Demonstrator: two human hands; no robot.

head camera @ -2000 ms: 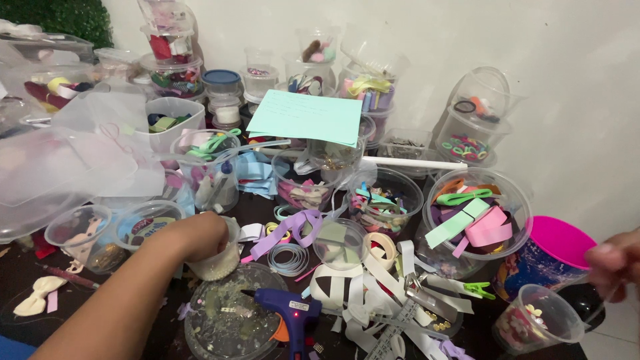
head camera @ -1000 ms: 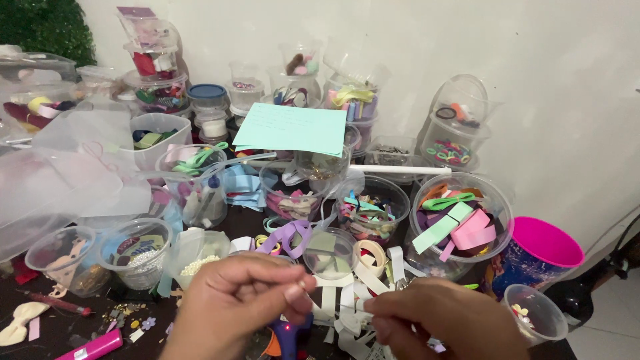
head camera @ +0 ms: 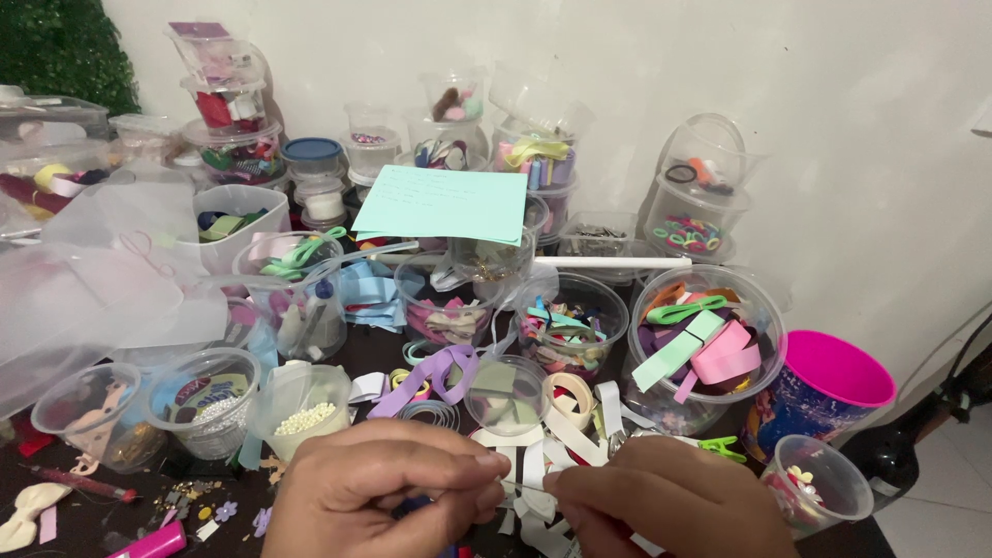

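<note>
At the bottom centre, my left hand (head camera: 395, 488) pinches one end of a thin, pale strand (head camera: 527, 487), perhaps thread or wire. My right hand (head camera: 659, 496) pinches the strand a short way to the right, so it spans the gap between my fingertips. Behind my left hand stands a clear cup of cream beads (head camera: 310, 417). Loose white and cream ribbons (head camera: 570, 434) lie under and beyond my fingers. A lilac ribbon (head camera: 434, 380) curls beside a round clear lid (head camera: 508, 395). The glue gun is mostly hidden by my left hand.
Ribbon tubs (head camera: 775, 349) and a pink-rimmed cup (head camera: 883, 372) stand at right, with a cup of flower pieces (head camera: 852, 504) in front. Mint paper (head camera: 446, 203) rests on containers. Clear plastic sheeting (head camera: 101, 287) covers the left. A dark bottle (head camera: 891, 457) stands beyond the table's right edge.
My left hand has left the bead cup and come to the centre. My right hand has moved in from the far right edge. Both now hold the strand.
</note>
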